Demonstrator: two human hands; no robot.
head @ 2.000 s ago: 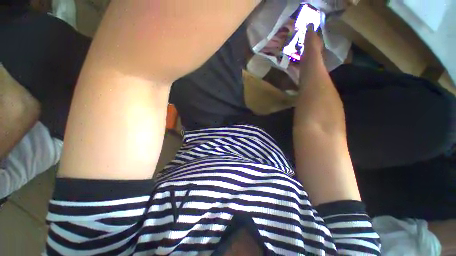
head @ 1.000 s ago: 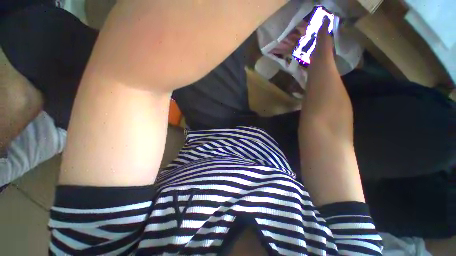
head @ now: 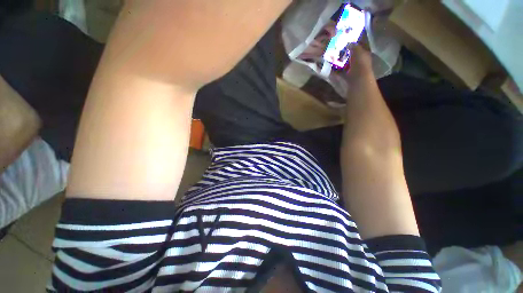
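Observation:
My right hand (head: 356, 56) is at the upper right, partly blurred, and holds a smartphone (head: 347, 33). The phone is tilted, and its bright screen is too glaring to read. The hand is at the phone's lower right edge. Behind the phone is a translucent white plastic bag (head: 299, 41) with pinkish-red contents. My left forearm runs up past the top edge of the picture, so my left hand is out of view.
A pale table surface (head: 498, 35) curves across the upper right corner, with brown cardboard (head: 438, 48) below it. Dark-clothed parts of other people (head: 49, 74) are on both sides. A small orange thing (head: 196, 134) shows beside my left arm. Tiled floor (head: 26, 246) is at lower left.
The view has shifted slightly, so the phone and bag sit a little further left than one second ago. The finger that lay over the screen is now lower, near the phone's edge.

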